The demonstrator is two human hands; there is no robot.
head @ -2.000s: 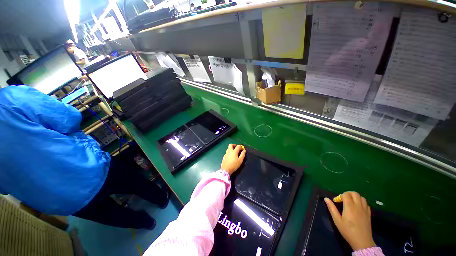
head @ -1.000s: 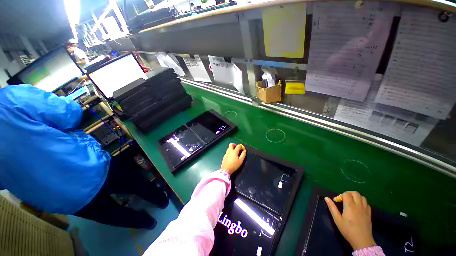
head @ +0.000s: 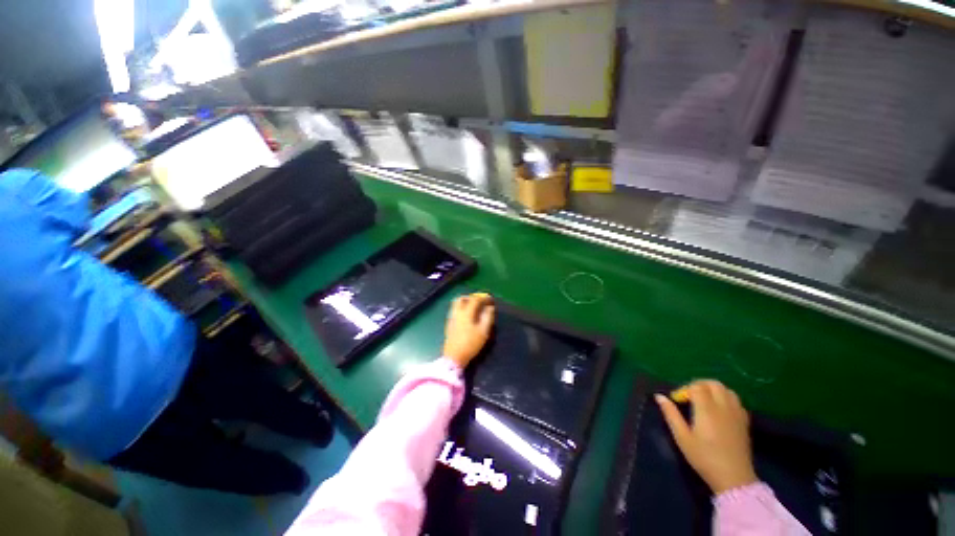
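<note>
A black tray [head: 592,408] with two dark tablets lies in front of me. Its nearer tablet [head: 461,513] shows white "Lingbo" lettering; its farther tablet [head: 534,366] is black with a small white mark. My left hand [head: 468,330] grips this tray's far-left corner. My right hand [head: 714,434], with a yellow finger cot, grips the far rim of a second black tray [head: 626,450] at the right, thumb by the dark screen. A small white mark shows on its right-hand tablet [head: 791,471]. This tray is cut off by the lower edge.
Another tray with two dark tablets [head: 419,274] lies left on the green mat [head: 524,251]. Stacked black trays [head: 304,215] stand behind it. A person in a blue smock [head: 94,325] stands at left. A metal rail, cardboard box [head: 541,188] and hanging papers [head: 696,99] are at the back.
The view has shifted slightly and blurred. The circle marks on the green mat have slid right relative to the trays. Both hands keep their places on the trays.
</note>
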